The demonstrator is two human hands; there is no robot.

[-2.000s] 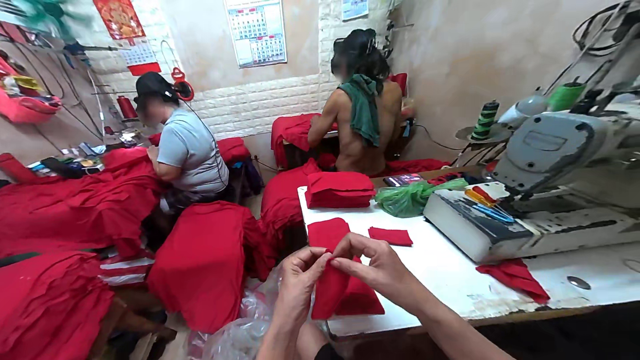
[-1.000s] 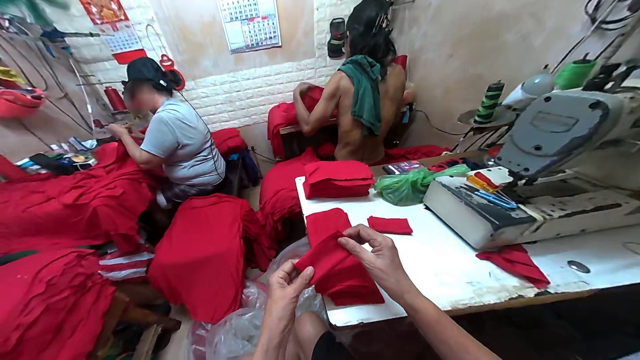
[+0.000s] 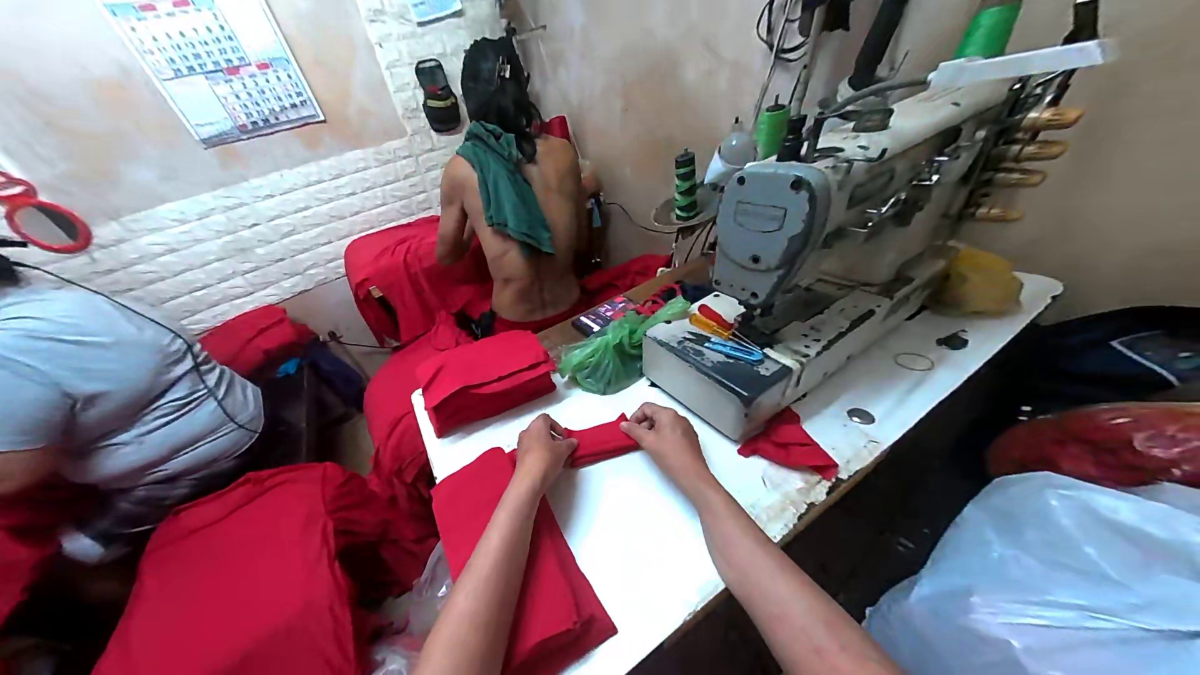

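Note:
Both my hands pinch the ends of a narrow red fabric strip over the white sewing table. My left hand has its left end and my right hand its right end. Whether another small red piece lies under the strip cannot be told. Below my left forearm, a long stack of red fabric pieces lies along the table's left edge. A folded red fabric stack sits behind my left hand. The industrial sewing machine stands to the right, beyond my right hand.
A green plastic bag, blue thread snips and a red fabric scrap are near the machine. One person sits behind the table, another at left. Red cloth heaps fill the lower left; a plastic bag is lower right.
My hands have moved forward and right from over the long red stack to where a small red piece lay on the table. The view has swung right.

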